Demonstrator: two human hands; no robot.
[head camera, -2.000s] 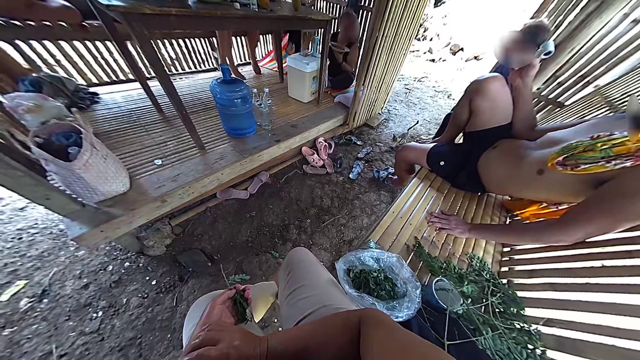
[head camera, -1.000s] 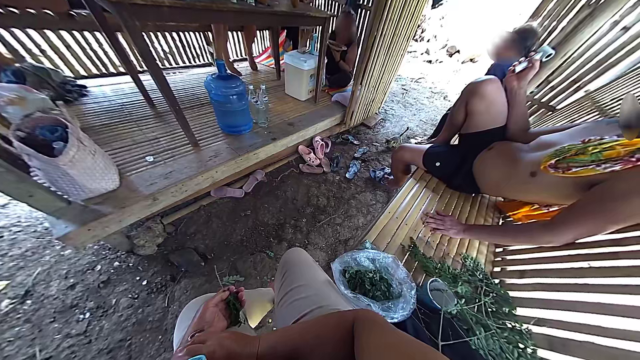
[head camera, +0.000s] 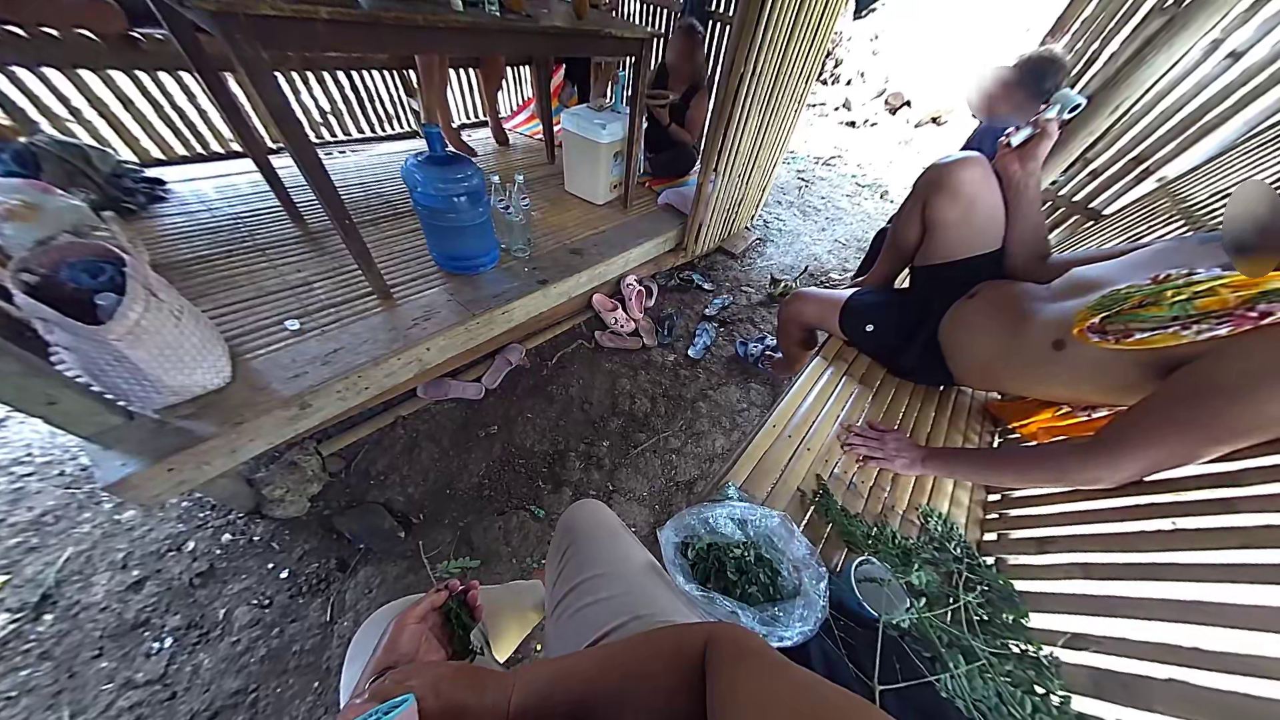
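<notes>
At the bottom left, my left hand (head camera: 418, 632) is closed around a small green leafy sprig (head camera: 458, 618), its palm turned up over my lap. My right arm reaches across my thighs, and my right hand (head camera: 435, 690) lies against the left wrist; its fingers are mostly hidden, so what it holds cannot be told. Right of my knee, a clear plastic bag (head camera: 800, 575) stands open with loose green leaves (head camera: 735, 570) inside. Beside it are a metal-rimmed container (head camera: 880, 588) and a heap of leafy branches (head camera: 960, 610).
A person (head camera: 1060, 330) reclines on the bamboo bench (head camera: 800, 440) at right, one hand flat on the slats. Another person with a phone sits beyond. Slippers (head camera: 615, 315) lie by the raised floor, which holds a blue water jug (head camera: 450, 210), glass bottles, a cooler (head camera: 595, 155) and a woven bag (head camera: 150, 320).
The person beyond the bench has lifted the phone from beside the head to in front of it between the first and second frames. My hands stay in nearly the same place, with the sprig still held.
</notes>
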